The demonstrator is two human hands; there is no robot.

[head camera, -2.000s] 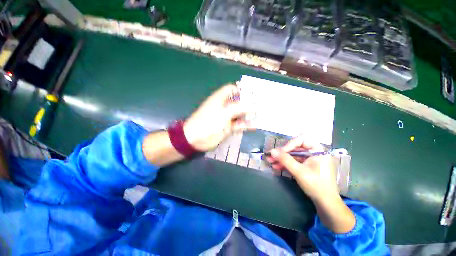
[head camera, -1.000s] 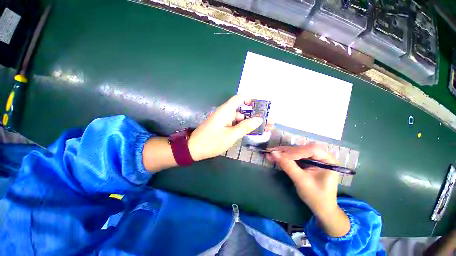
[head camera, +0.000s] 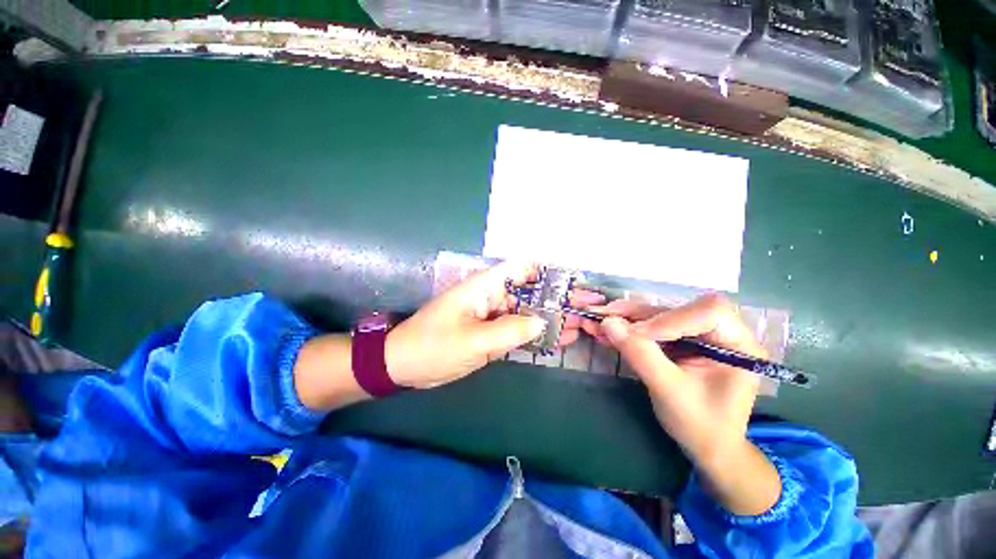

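Observation:
My left hand (head camera: 453, 330) holds a small silver-black electronic module (head camera: 549, 309) between thumb and fingers, above the strip sheet. My right hand (head camera: 699, 366) holds a dark pen-like picking tool (head camera: 730, 356). The tool's pointed end reaches the module's right side; whether it touches is too small to tell. The sheet of grey-beige strips (head camera: 595, 356) lies under both hands and is partly hidden by them. A white sheet of paper (head camera: 617, 207) lies just beyond it.
A clear plastic tray (head camera: 699, 38) with dark modules stands beyond the worn bench edge (head camera: 328, 49). A brown block (head camera: 694, 98) lies on that edge. A yellow and dark screwdriver (head camera: 52, 273) and a black device with a white label (head camera: 20, 139) are at left.
My left hand has come back from the white paper with a module now visible in it. The tool tip has moved from the strips up to the module. The camera view has shifted.

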